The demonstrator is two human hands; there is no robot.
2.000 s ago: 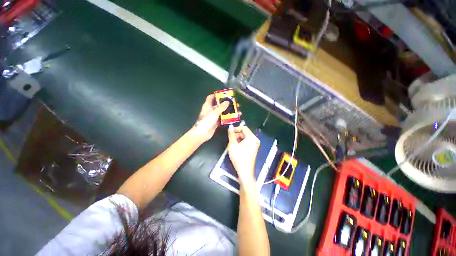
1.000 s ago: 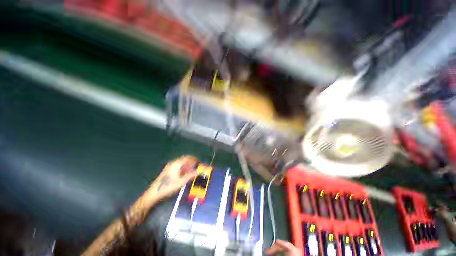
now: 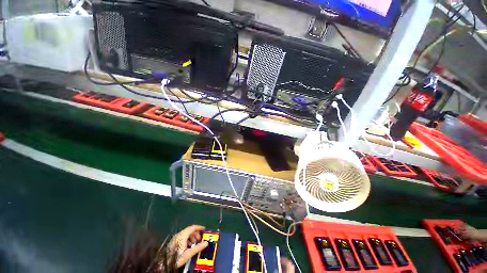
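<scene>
A red-yellow phone (image 3: 207,253) lies on the left dark blue fixture pad (image 3: 226,250). My left hand (image 3: 187,244) is at its left side, fingers apart, with one fingertip over the phone's face. A second red-yellow phone (image 3: 254,258) lies on the right blue pad (image 3: 271,259). My right hand (image 3: 287,265) shows only in small part at the bottom edge, right of that pad; whether it holds anything is hidden. The phones' lower ends are at or past the picture's edge, and no plug shows in them.
Behind the pads stands the grey tester (image 3: 219,181) with orange cables. A white fan (image 3: 332,180) is right of it. A red tray (image 3: 350,234) of dark phones lies right; another person's hand (image 3: 474,233) is at a farther tray (image 3: 446,226). Computer cases (image 3: 165,48) fill the shelf.
The view has swung up and right. The phone that was between my hands now lies on the left pad. My right hand has moved from the phone's lower end to right of the pads.
</scene>
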